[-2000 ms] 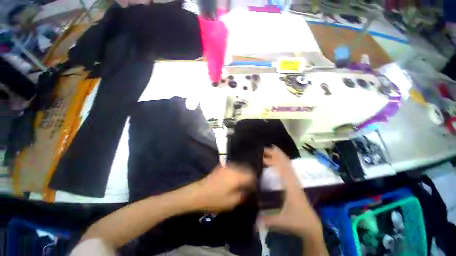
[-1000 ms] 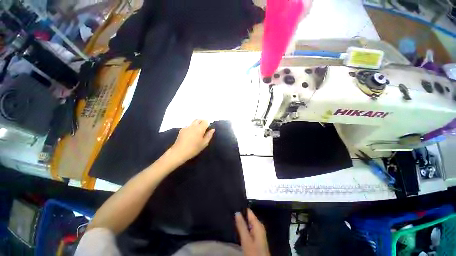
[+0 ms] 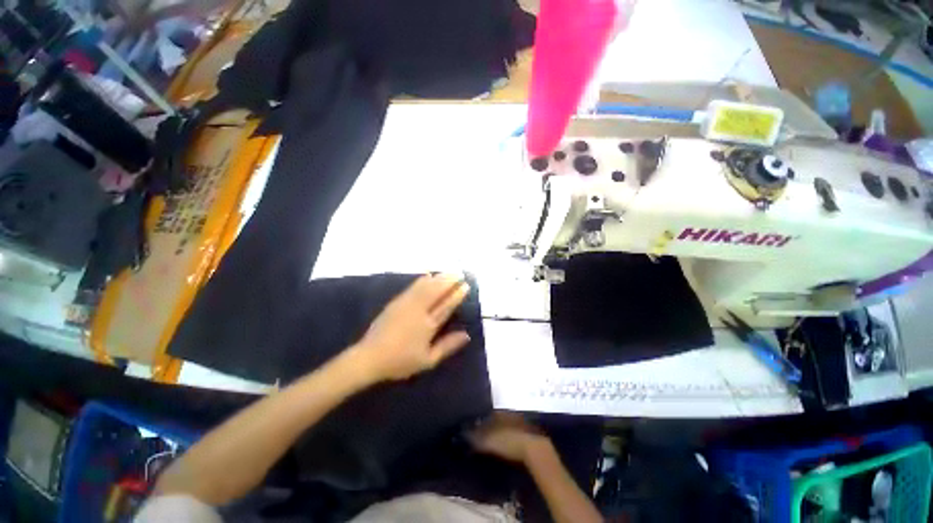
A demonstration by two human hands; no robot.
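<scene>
A black cut panel (image 3: 394,409) lies on the white table left of the needle and hangs over the front edge. My left hand (image 3: 414,332) lies flat on it near its upper right corner, fingers pointing up. My right hand (image 3: 508,439) is blurred at the panel's lower right edge, below the table edge; its grip cannot be made out. The lockstitch sewing machine (image 3: 634,220) stands to the right, with no cloth visible under its presser foot (image 3: 548,272). A small black panel (image 3: 626,312) lies under the machine arm.
Long black panels (image 3: 281,215) lie at left and back. Cardboard with orange tape (image 3: 184,245) is at left. A pink cloth strip (image 3: 565,77) hangs at the head's left end. Blue-handled snips (image 3: 772,358) lie right of the small panel. Blue crates (image 3: 97,444) stand below, a green basket (image 3: 818,490) at right.
Over the last second, my left hand and the near panel have shifted slightly down in view, and my right hand has moved up slightly. Earlier, both hands were beside the small panel near the needle.
</scene>
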